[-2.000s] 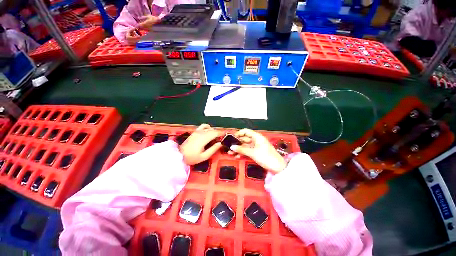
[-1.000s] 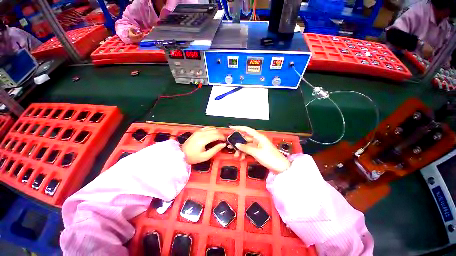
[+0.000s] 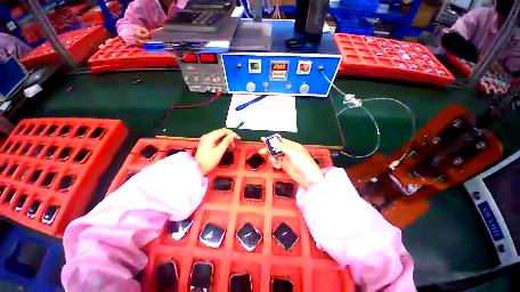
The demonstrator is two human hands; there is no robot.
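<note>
An orange-red parts tray (image 3: 228, 204) lies at lap side, with dark square watch bodies in its pockets. My right hand (image 3: 295, 161) holds a watch body (image 3: 274, 145) above the tray's far edge; a silvery-white face with dark parts shows. My left hand (image 3: 214, 149) is to its left, apart from it, thumb and fingertips together. A small dark piece (image 3: 240, 125) shows just beyond the left fingertips over the paper's edge; I cannot tell if the fingers touch it. A watch body (image 3: 255, 161) lies in the pocket between my hands.
Ahead are a blue control box (image 3: 276, 74), a power supply (image 3: 199, 73) and a paper sheet (image 3: 268, 114) with a pen (image 3: 251, 102). A press fixture (image 3: 442, 151) and white-framed monitor (image 3: 489, 219) are right. Another tray (image 3: 54, 165) is left. People in pink sit opposite.
My hands have moved apart; the left went left. The watch body in my right hand, dark face showing before, now shows a silvery-white side. The camera view has shifted slightly.
</note>
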